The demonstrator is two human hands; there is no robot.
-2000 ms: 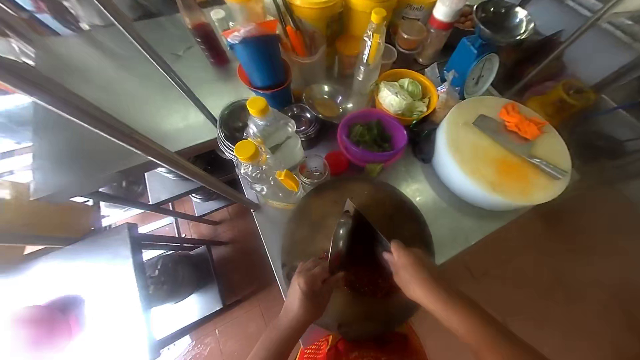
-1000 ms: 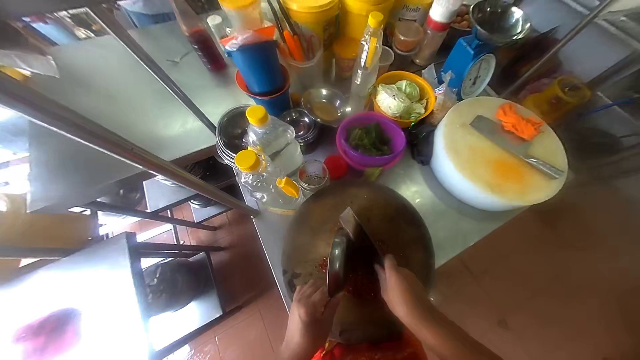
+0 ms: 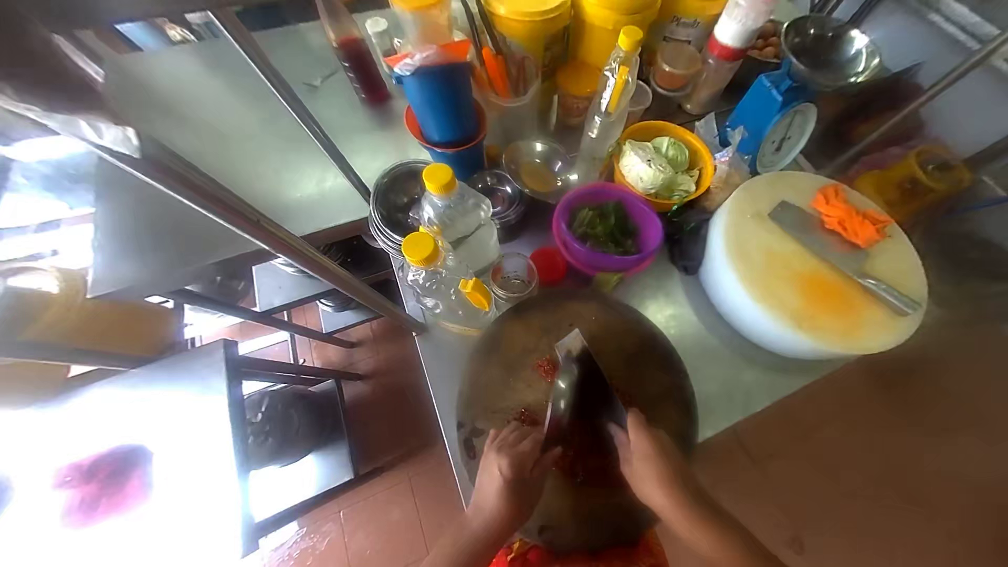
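A round dark chopping block (image 3: pixel 504 354) stands at the table's near edge. My right hand (image 3: pixel 650 461) grips a cleaver (image 3: pixel 598 378), its blade slanting up and left over the block. Close to the blade, my left hand (image 3: pixel 512 468) holds the rim of a metal bowl (image 3: pixel 561 398) tipped on its side. Chopped red bits (image 3: pixel 546 367) lie on the wood left of the bowl and between my hands. The blade and my hands hide part of the bowl and of what lies beneath.
Beyond the block stand a clear jug with a yellow cap (image 3: pixel 445 287), a small jar (image 3: pixel 513 277) and a purple bowl of greens (image 3: pixel 563 228). To the right, a white round cutting board (image 3: pixel 740 291) bears another cleaver (image 3: pixel 827 244) and orange slices (image 3: pixel 849 216). A blue scale (image 3: pixel 760 118) stands behind.
The cleaver and the tilted bowl have shifted a little on the block. Red bits left of the bowl show more plainly now. Both hands keep their holds.
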